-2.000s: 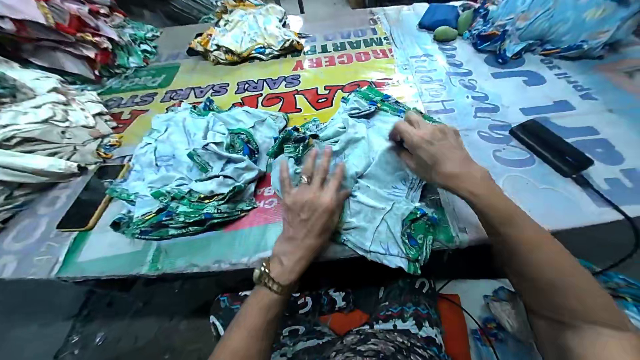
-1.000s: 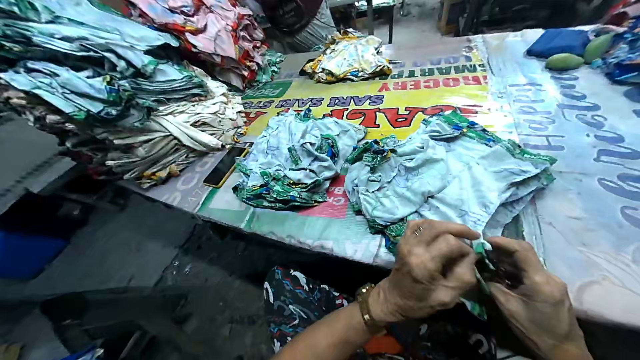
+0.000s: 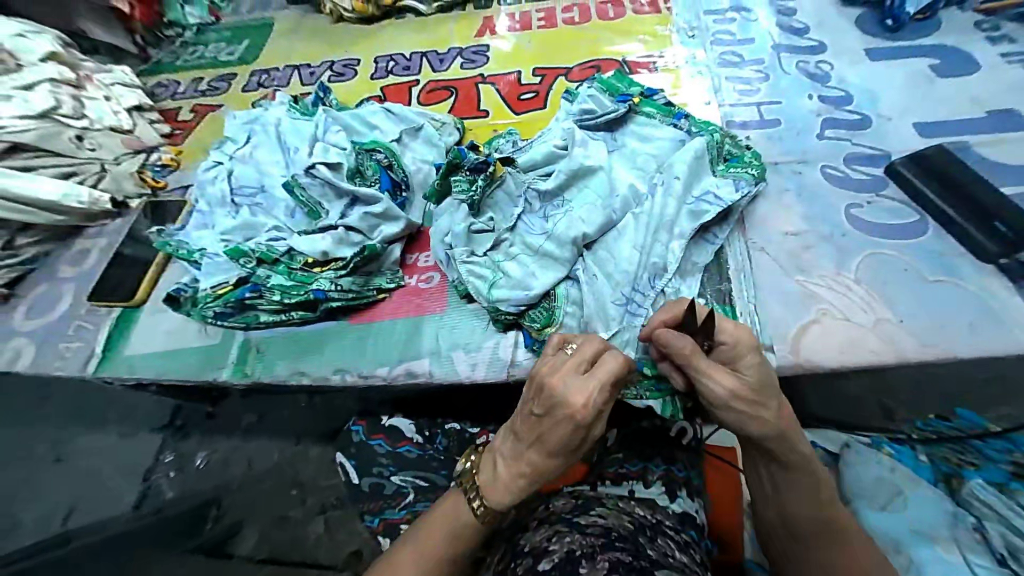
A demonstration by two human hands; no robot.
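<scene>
A light blue garment with green patterned trim (image 3: pixel 608 208) lies spread at the table's near edge, its lower part hanging over. My left hand (image 3: pixel 570 400), with a ring and a gold-coloured watch, pinches the garment's edge. Close beside it on the right, my right hand (image 3: pixel 716 364) has thumb and fingertips at the same edge and holds small dark thread snips (image 3: pixel 698 324), their two pointed blades up and apart. Left of this garment lies a crumpled pile of similar cloth (image 3: pixel 312 200) with green trim.
Printed banners cover the table (image 3: pixel 832 312). A phone (image 3: pixel 140 254) lies left of the pile, beyond it a heap of whitish cloth (image 3: pixel 68 120). A black device with a cable (image 3: pixel 960 204) lies at the right. Blue cloth (image 3: pixel 912 496) is below the table at the right.
Two seconds ago both my hands lay apart on the spread garment; now they are together at its near edge. The view has swung back right since one second ago.
</scene>
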